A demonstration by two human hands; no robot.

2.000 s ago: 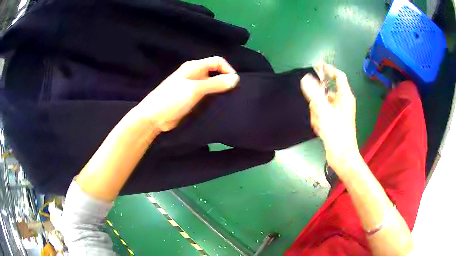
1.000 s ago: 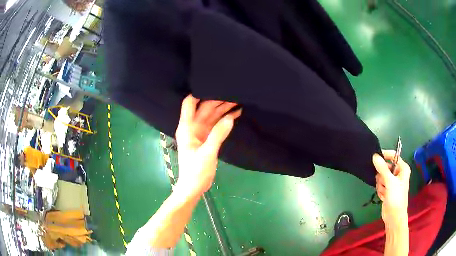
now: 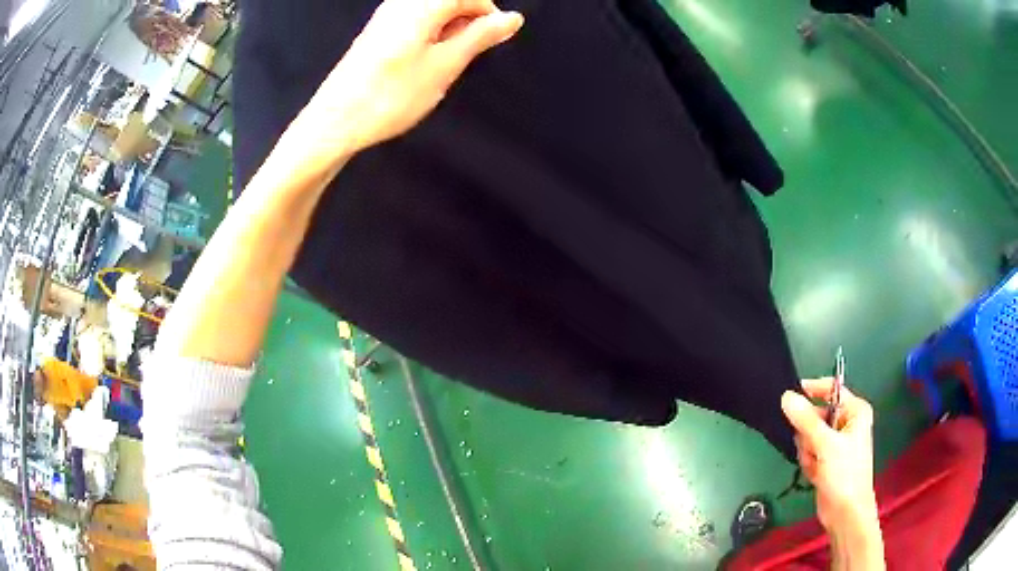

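Observation:
A dark navy or black garment (image 3: 536,223) fills the middle of the view, its lower part pulled toward the lower right. My left hand (image 3: 441,50) is at the top over the cloth, thumb and fingers brought together; whether it pinches cloth is unclear. My right hand (image 3: 832,429) holds the garment's corner between thumb and fingers. Thread snips (image 3: 838,385) sit in the same hand, silver blades pointing up. A sleeve end (image 3: 764,173) hangs to the upper right. The garment's upper part is out of view.
A green floor (image 3: 592,491) has a yellow-black line (image 3: 377,474) and a grey rail leg (image 3: 430,446). A blue stool (image 3: 982,346) stands at right, beside red cloth (image 3: 932,491) over my lap. My shoe (image 3: 751,519) shows below. Cluttered shelves and an orange-brown cloth (image 3: 117,535) are at left.
My left hand has moved up across the cloth to the top. My right hand is slightly lower and further left, still on the corner. The garment is spread wider.

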